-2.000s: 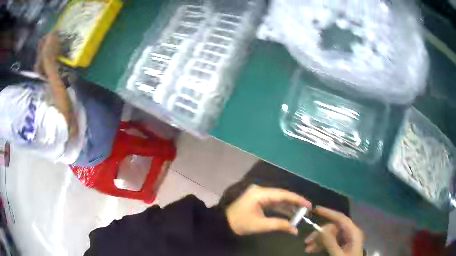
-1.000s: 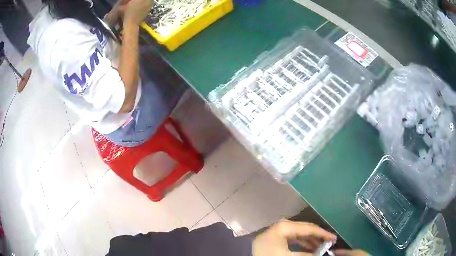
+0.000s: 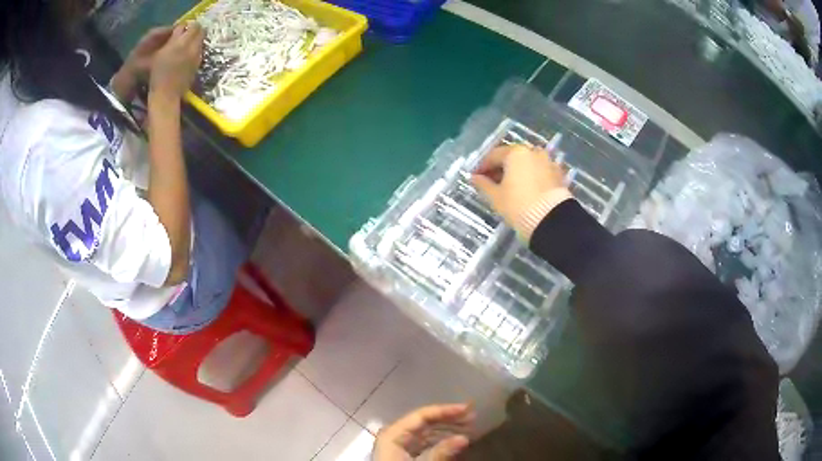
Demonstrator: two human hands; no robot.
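The clear blister tray (image 3: 369, 243) lies on the green bench, with slim white and silvery pieces in two columns. My right hand (image 3: 523, 185) reaches over the tray's far part, its fingertips close together at the upper end of the left column. Whether they hold a piece cannot be told. My left hand (image 3: 424, 436) is at the bottom edge, partly cut off, below the bench edge, with fingers apart and nothing seen in it. My dark right sleeve covers the bench right of the tray.
The clear bag of white caps (image 3: 766, 234) is at right. Part of a tub of white sleeves (image 3: 793, 423) shows at the lower right edge. A printed card (image 3: 608, 112) lies behind the tray. A person (image 3: 108, 198) on a red stool (image 3: 225, 360) works by a yellow bin (image 3: 297, 85); a blue bin (image 3: 388, 16) is beyond.
My right hand has moved from beside my left hand up to the tray. My left hand has moved left and its fingers have opened. My right arm now hides the clear clamshell box.
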